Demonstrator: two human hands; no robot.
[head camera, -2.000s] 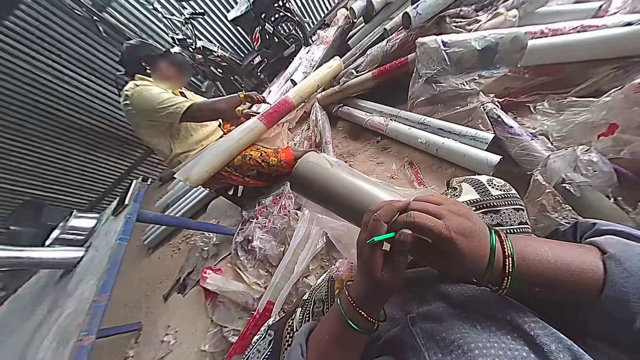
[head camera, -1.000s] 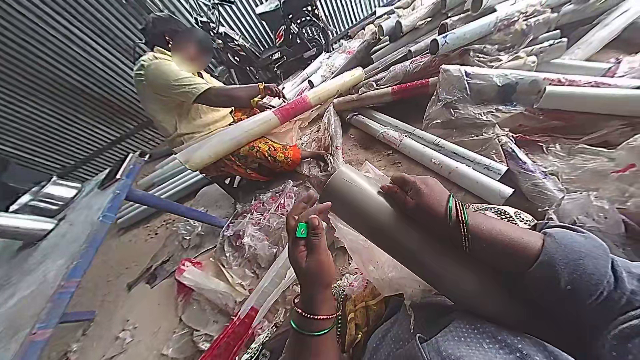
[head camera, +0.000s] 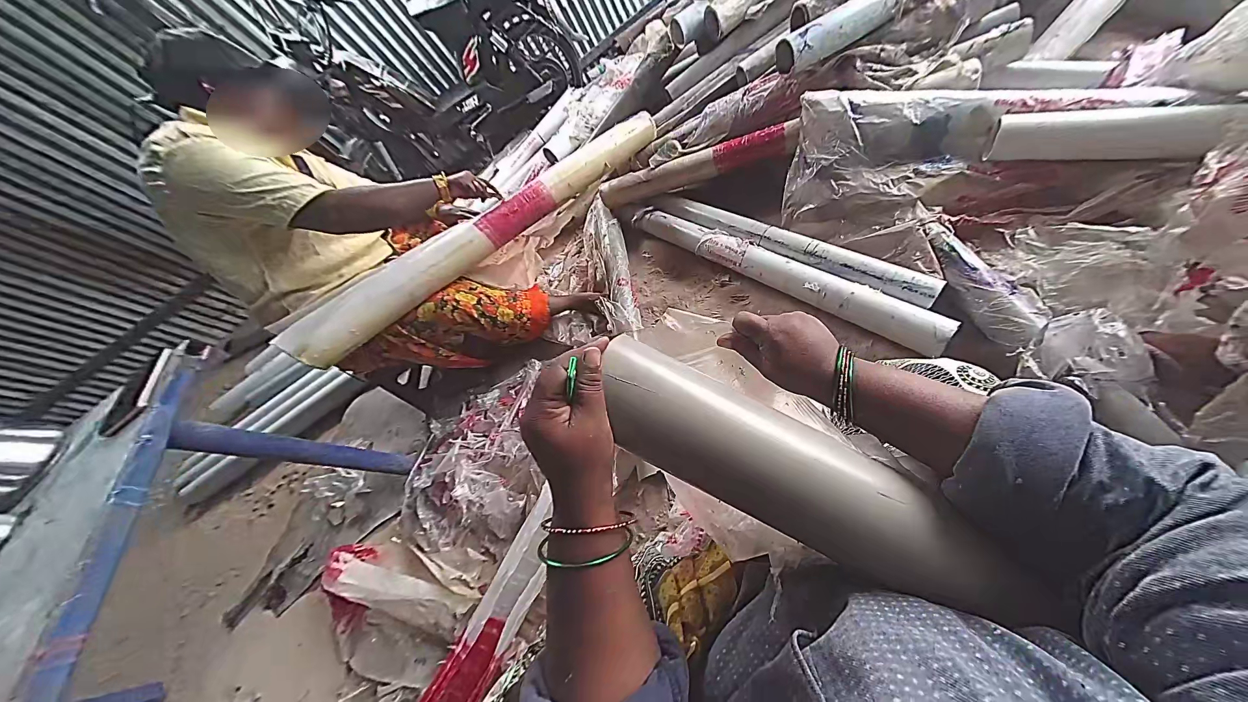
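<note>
A smooth grey-brown pipe (head camera: 760, 448) lies slanting across my lap, its far end pointing up and left. My left hand (head camera: 570, 419) is curled against the rim of that end, and a small green thing (head camera: 571, 378) shows on or between its fingers. What its fingertips grip is hidden. To the right of the pipe's end, my right hand (head camera: 785, 356) is closed like a fist, off the pipe. Thin clear plastic film (head camera: 682, 327) runs behind the pipe's end towards this hand and appears pinched in it.
A person (head camera: 263, 214) in a yellow top sits at the upper left beside a long cream pipe with a red band (head camera: 468, 239). White pipes (head camera: 799, 278) and wrapped pipes (head camera: 877, 127) lie behind. Torn plastic (head camera: 478, 429) litters the ground. A blue metal frame (head camera: 117, 526) stands left.
My left hand, apart from the pipe with fingers spread one second ago, is now at its end. My right hand has come off the pipe's surface and closed.
</note>
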